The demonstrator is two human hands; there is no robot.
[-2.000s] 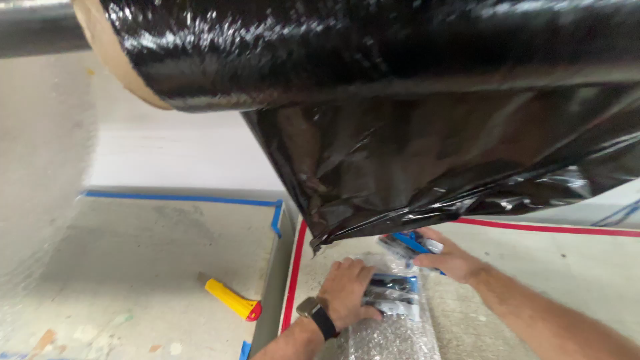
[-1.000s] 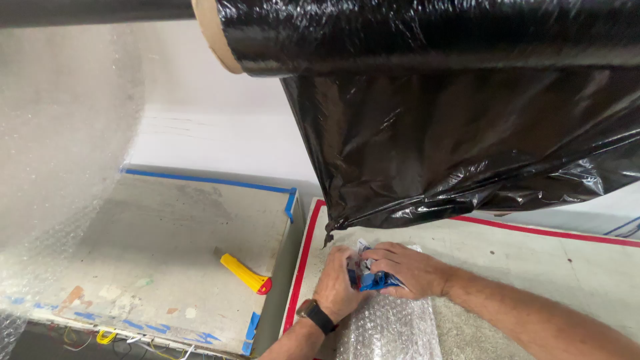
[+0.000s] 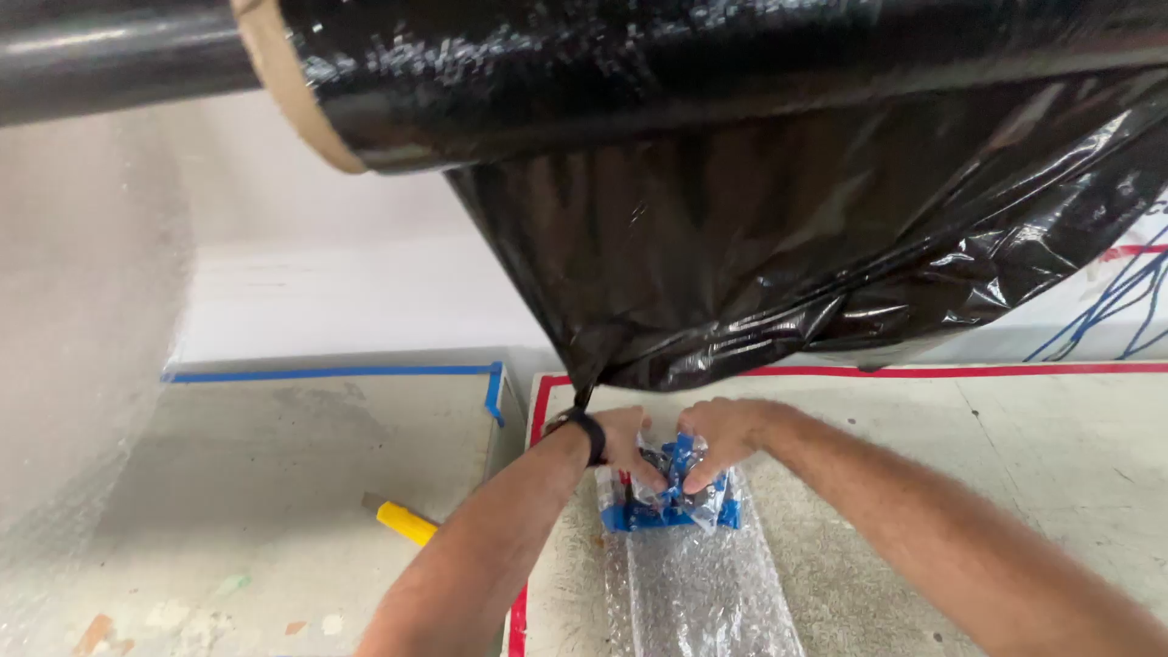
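Note:
My left hand (image 3: 631, 445), with a dark watch on its wrist, grips the left side of a small plastic-wrapped bundle (image 3: 678, 465) with blue parts. On the right side of that bundle my right hand (image 3: 725, 438) is closed, its thumb on the clear film. Beneath the bundle, a blue strip (image 3: 671, 518) crosses the upper end of a length of bubble wrap (image 3: 698, 584), which lies on the table. What exactly is inside the clear film cannot be told. A yellow-handled knife (image 3: 406, 522) lies left of my left forearm, which partly covers it.
A large roll of black plastic film (image 3: 639, 73) hangs above my hands, its loose sheet (image 3: 712, 246) drooping to near my left wrist. Clear bubble wrap (image 3: 82, 319) hangs at the left. Red tape (image 3: 912, 371) edges the right table; blue tape (image 3: 338, 373) edges the left one. Blue cords hang at far right.
Two seconds ago my hands were apart, the right one with a blue item; now both are together on the bundle. A blue strip now shows across the bubble wrap below them.

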